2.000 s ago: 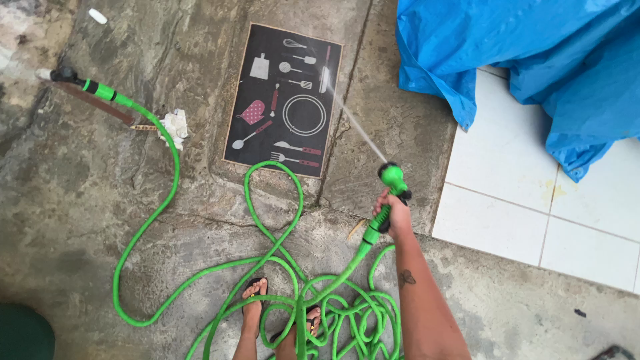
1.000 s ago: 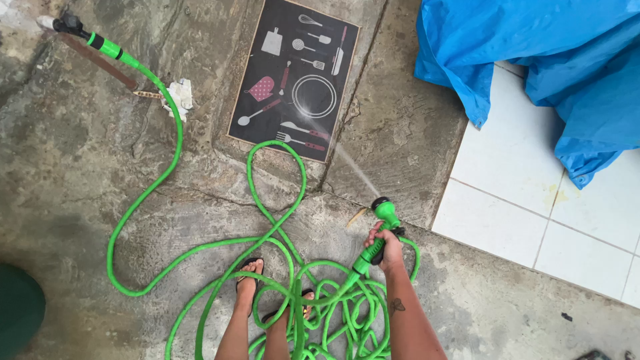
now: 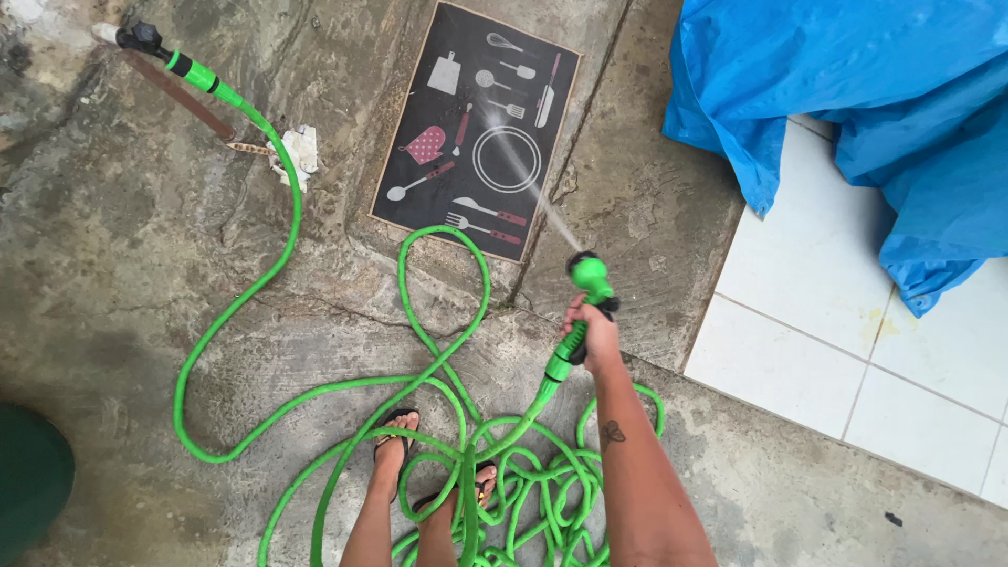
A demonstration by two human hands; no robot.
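My right hand [image 3: 594, 331] is closed around the handle of a green and black hose spray nozzle [image 3: 589, 274]. A jet of water [image 3: 559, 222] leaves it toward the upper left and lands on a dark floor mat [image 3: 441, 185] printed with kitchen utensils, near its printed plate. The mat lies flat on the concrete. From the nozzle a green hose [image 3: 298, 197] runs down into tangled coils around my sandalled feet, and a length of it leads to a tap connector [image 3: 193, 72] at the upper left. My left hand is out of view.
A blue tarpaulin [image 3: 787, 71] hangs over white floor tiles [image 3: 780, 354] on the right. A dark green round container [image 3: 31, 480] stands at the left edge. A torn white scrap [image 3: 299, 153] and a brown strip [image 3: 181, 96] lie near the hose at the upper left.
The water jet has shifted on the mat, from near its top right two seconds ago to the printed plate. My right hand keeps hold of the spray nozzle.
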